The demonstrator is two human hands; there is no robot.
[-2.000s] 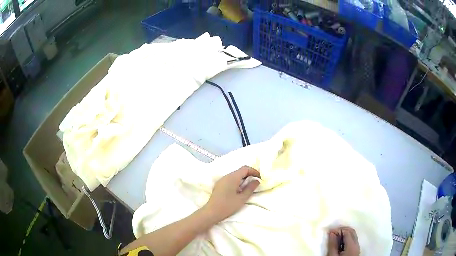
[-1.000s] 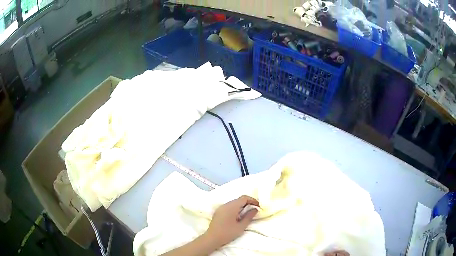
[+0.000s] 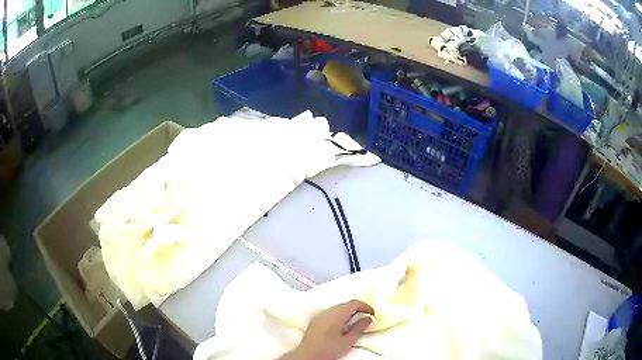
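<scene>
A cream garment [image 3: 464,302] lies in a bulky heap at the near side of the pale table, cut off by the lower edge. My left hand [image 3: 336,328] rests on its middle with the fingers curled and a fold of the cloth pinched between thumb and fingers. My right hand is out of the picture. Two black cords [image 3: 345,228] lie on the table behind the heap, their near ends meeting the garment's edge.
A cream garment pile [image 3: 211,183] with black cord ends covers the table's left end, above an open carton [image 3: 77,204]. A measuring tape [image 3: 276,262] crosses the table [image 3: 450,221]. Blue crates [image 3: 429,133] stand behind. White paper [image 3: 595,334] lies at the right end.
The view has tilted up, so the table and garment sit lower in the picture. My right hand has dropped out of view. My left hand keeps its hold on the cloth.
</scene>
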